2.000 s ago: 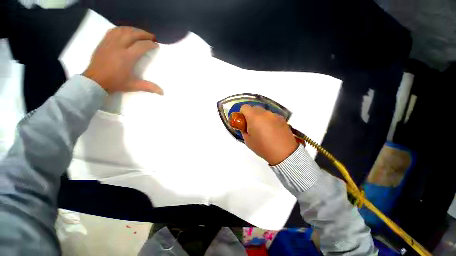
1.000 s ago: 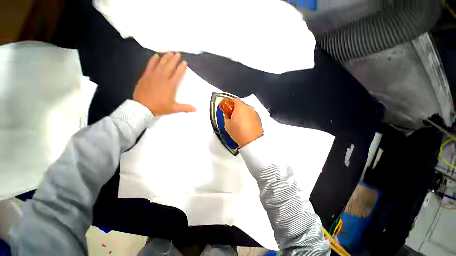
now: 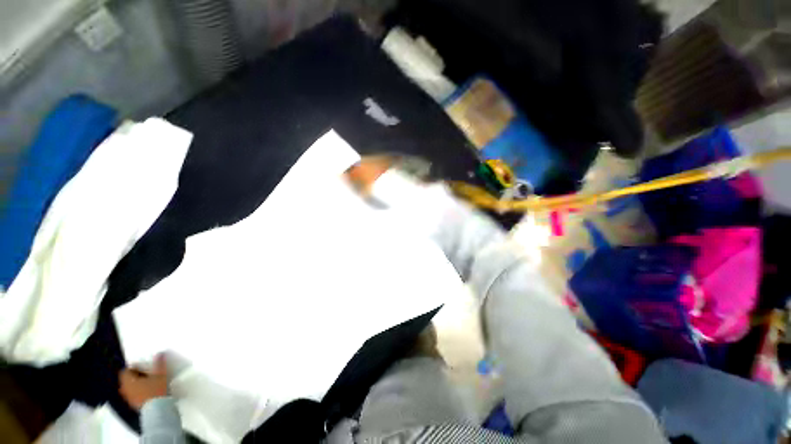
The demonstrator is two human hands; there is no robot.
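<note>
A white garment panel [image 3: 286, 269] lies across the black-covered table, its curved edge facing the far side. My left hand [image 3: 145, 382] is at the panel's left end, low in the picture; whether its fingers pinch the fabric is unclear. My right hand [image 3: 369, 176] is blurred at the panel's right end. It appears closed on the steam iron [image 3: 413, 165], a smeared grey shape beside it; the handle is not distinct. The yellow hose and cord [image 3: 598, 196] trail right from behind my right sleeve.
Loose white panels [image 3: 104, 225] and a folded blue cloth [image 3: 56, 165] lie at the left. A blue block with a tan top [image 3: 486, 113], yellow-green snips [image 3: 497, 175] and a small white ring [image 3: 521, 188] are beyond the right edge. Pink and blue fabric [image 3: 728, 286] is at the right.
The view has swung right, showing the floor area. My right hand and the iron have moved from mid-panel to its right end. My left hand has moved from the panel's upper part to its left end.
</note>
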